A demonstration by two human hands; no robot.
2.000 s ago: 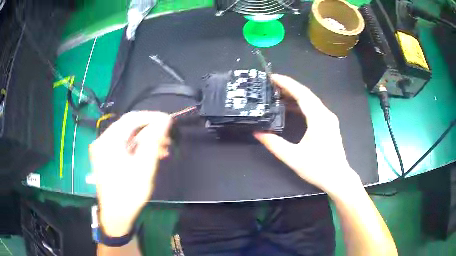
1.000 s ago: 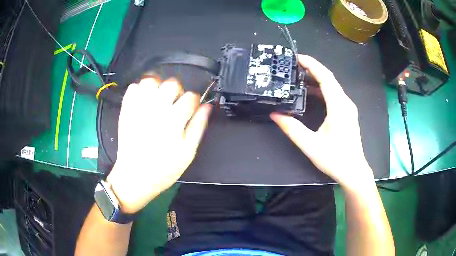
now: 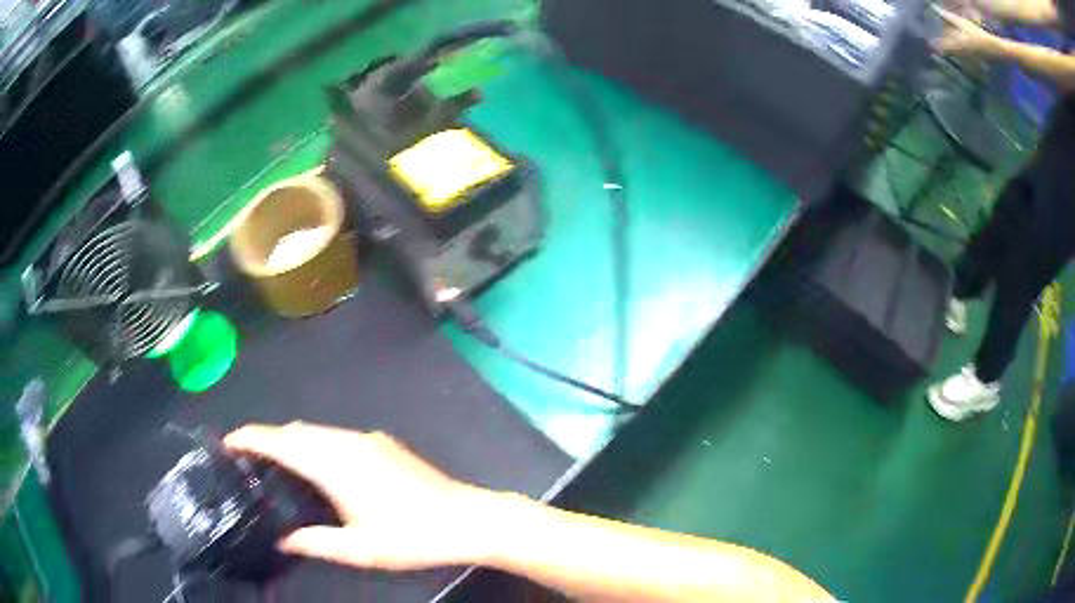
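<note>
The black device housing (image 3: 277, 518) with the white-printed circuit board (image 3: 203, 504) on it is at the lower left, on the black mat (image 3: 389, 389). It is blurred, so its wires cannot be made out. My right hand (image 3: 371, 501) holds the housing from its right side, thumb and fingers around it. My left hand is out of the picture.
The black soldering station (image 3: 472, 253) with its yellow sponge (image 3: 450, 169) stands beyond the mat. The tape roll (image 3: 297, 253), green disc (image 3: 203, 351) and fume fan (image 3: 118, 283) are at left. Black boxes (image 3: 872, 283) stand on the floor; a person (image 3: 1026, 224) is at right.
The view has swung to the right, so the unit and my right hand now show at the lower left. My left hand has left the picture. My right hand still holds the housing.
</note>
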